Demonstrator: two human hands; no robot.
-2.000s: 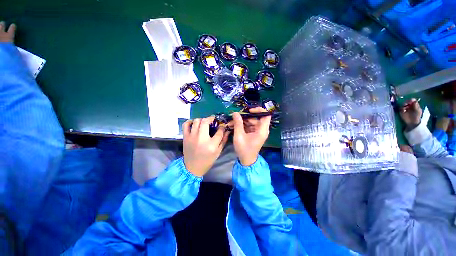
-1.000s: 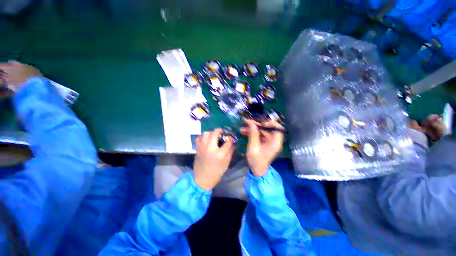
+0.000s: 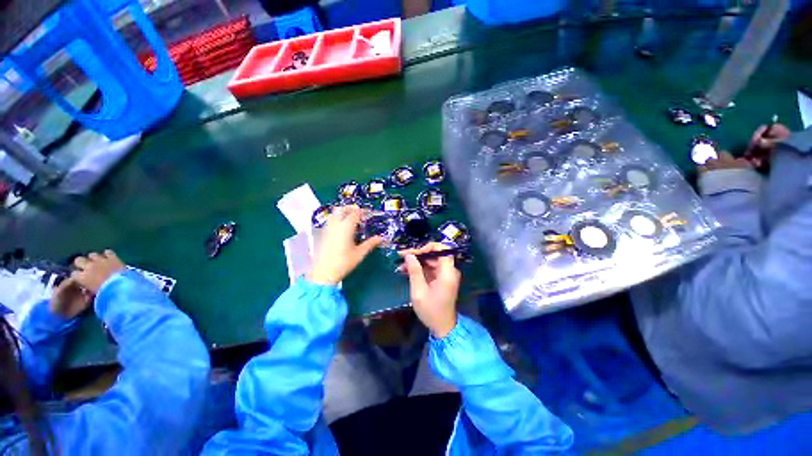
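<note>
Several round units with dark rims and square white-yellow parts (image 3: pixel 402 175) lie on the green bench (image 3: pixel 258 200). Clear crumpled plastic (image 3: pixel 385 228) and a plain black disc (image 3: pixel 415 226) lie among them. My left hand (image 3: pixel 335 248) reaches over the left side of the group, thumb and fingers around a small dark spot beside the plastic; whether it grips anything is unclear. My right hand (image 3: pixel 432 280) holds a thin dark pen-like tool (image 3: pixel 438 255) at the near side of the units. White paper strips (image 3: pixel 299 208) lie left of them, partly behind my left hand.
A stack of clear blister trays (image 3: pixel 579 191) with round discs stands at right. A divided red bin (image 3: pixel 316 62) is at the far edge. A dark unit (image 3: pixel 220 239) lies apart at left. People work on both sides. A blue stool (image 3: pixel 107 67) is far left.
The view has shifted, showing more of the far bench. My left hand has moved forward from the near bench edge to the group of units. My right hand still holds the tool.
</note>
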